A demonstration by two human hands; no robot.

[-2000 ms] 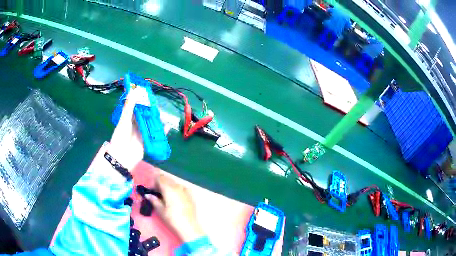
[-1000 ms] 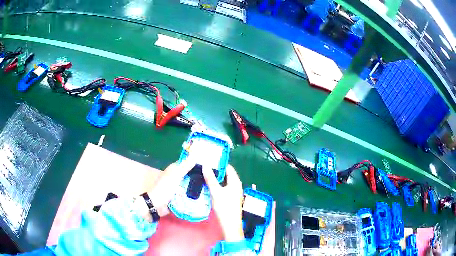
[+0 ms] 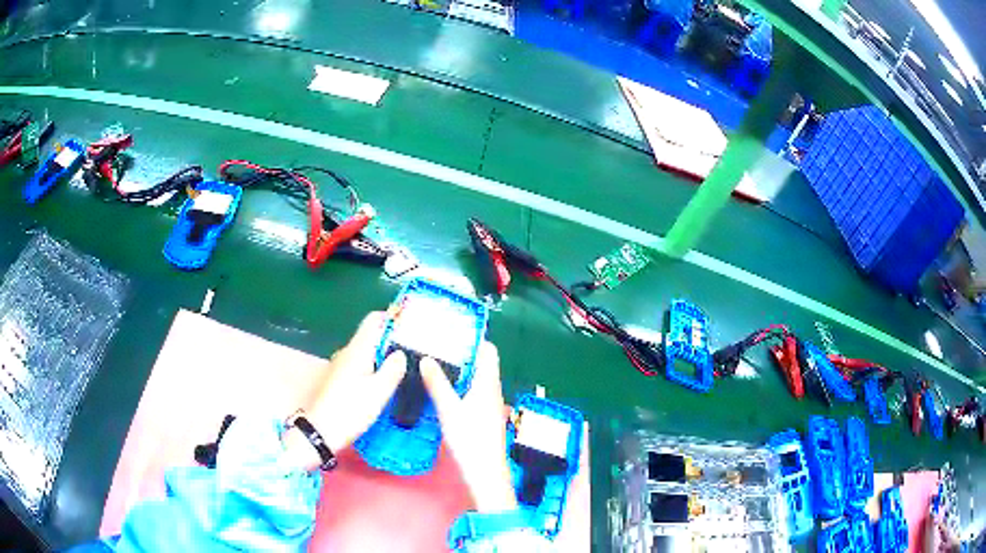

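Observation:
A blue front housing (image 3: 402,448), hollow side up, is held in both hands above the pink work mat (image 3: 216,367). A white screen back (image 3: 435,327) fills its upper part and a black inner piece (image 3: 411,398) lies below it. My left hand (image 3: 351,383) grips the left side, thumb on the black piece. My right hand (image 3: 472,410) grips the right side, its thumb also on the black piece. A second filled housing (image 3: 544,459) lies on the mat's right edge. Loose black pieces (image 3: 213,443) lie at the mat's left, partly hidden by my sleeve.
A blister tray (image 3: 708,529) with screens and a pile of blue housings (image 3: 827,470) are at the right. Clear trays (image 3: 49,356) lie far left. Test leads with clamps (image 3: 341,235), a circuit board (image 3: 621,266) and more housings lie along the bench. A blue bin (image 3: 881,194) stands back right.
My left hand has let go of the housing now lying at the back left. Both hands have taken hold of another housing with a black piece in it. The view has shifted.

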